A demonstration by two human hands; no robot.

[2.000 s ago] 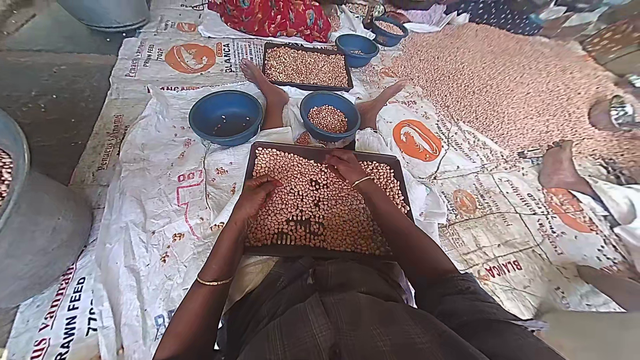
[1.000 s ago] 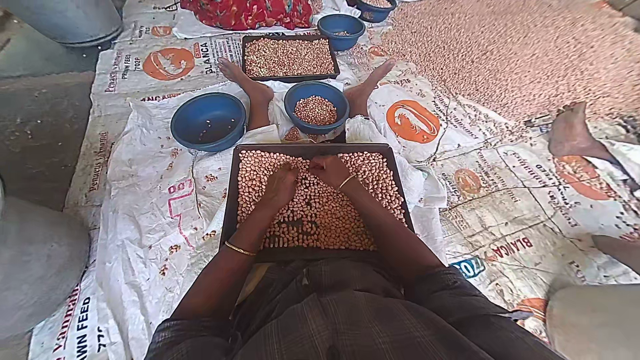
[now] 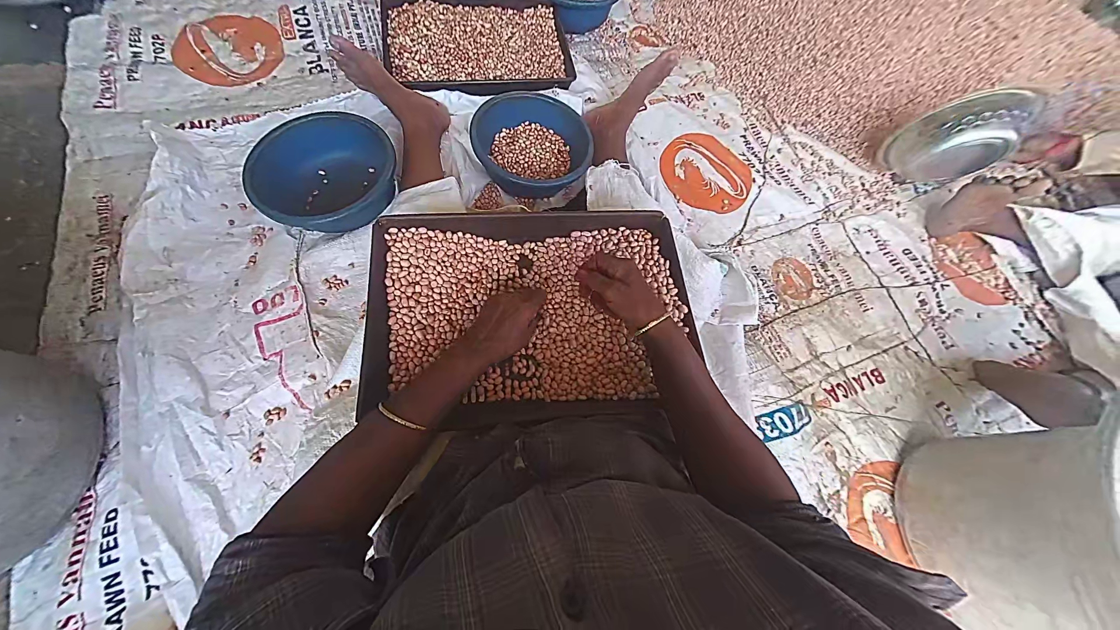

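Note:
A dark rectangular tray (image 3: 525, 415) lies across my lap, spread with pinkish peanut kernels (image 3: 437, 289). My left hand (image 3: 510, 322) rests over the kernels near the tray's middle, its fingertips turned down and partly hidden. To its right, my right hand (image 3: 617, 284) touches the kernels with bent fingers; whether either hand pinches a kernel cannot be seen. Just past the tray, between my feet, stands a blue bowl (image 3: 481, 144) partly filled with kernels. Another blue bowl (image 3: 271, 188), left of my foot, has only a few bits at its bottom.
A second dark tray of kernels (image 3: 477, 44) lies beyond my feet, beside part of a blue basin (image 3: 584, 13). Kernels are heaped at the upper right near a metal bowl (image 3: 962, 131) and another person's foot (image 3: 976, 210). Large metal vessels (image 3: 44, 455) flank me on printed sacks (image 3: 201, 262).
My hands have moved apart over the tray; a second ago they were close together near its far side. The metal bowl at the right and a person's hand by it have come into view.

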